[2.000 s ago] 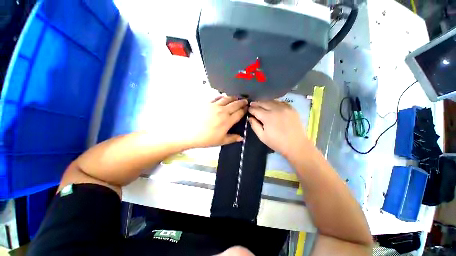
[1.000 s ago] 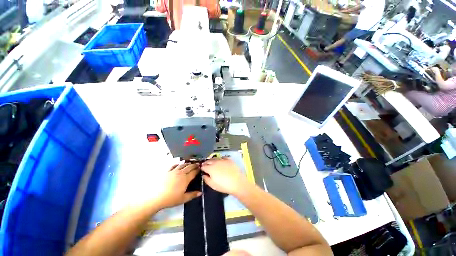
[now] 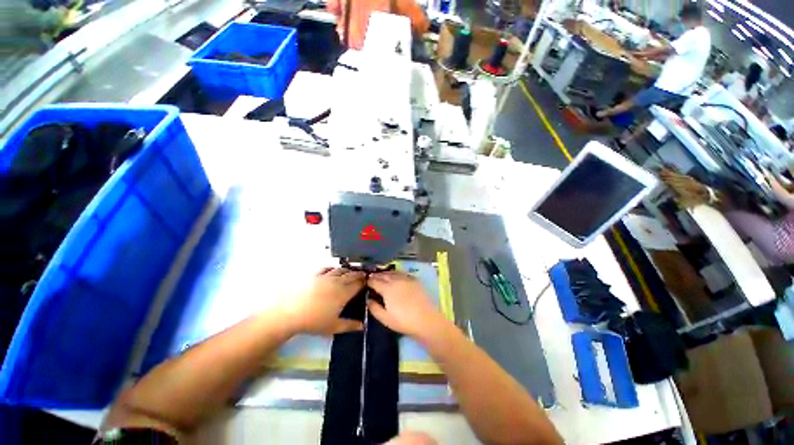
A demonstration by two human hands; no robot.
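Note:
A long black fabric panel [image 3: 344, 382] with a thin silver line [image 3: 364, 374] down its middle runs from under the sewing machine head [image 3: 372, 228] toward my lap. My left hand [image 3: 326, 300] lies flat on the panel's left side near the needle area, fingertips at its far end. My right hand [image 3: 399, 300] presses on the right side, fingertips close to the left ones. Both hands hold the panel down. The needle and the panel's far end are hidden under the head and fingers. A small ring shows at the line's near end.
A large blue crate [image 3: 131, 235] with black pieces stands left. Yellow tape [image 3: 446, 287] edges the plate. Green-handled snips [image 3: 502, 285], two small blue bins [image 3: 603, 369] and a tilted screen [image 3: 594, 193] are right. Another blue crate [image 3: 244, 74] is behind. A person stands far right.
The view has lifted from close over the head to a wider look across the table and floor, then shifted slightly left. Both hands remain on the panel by the needle area.

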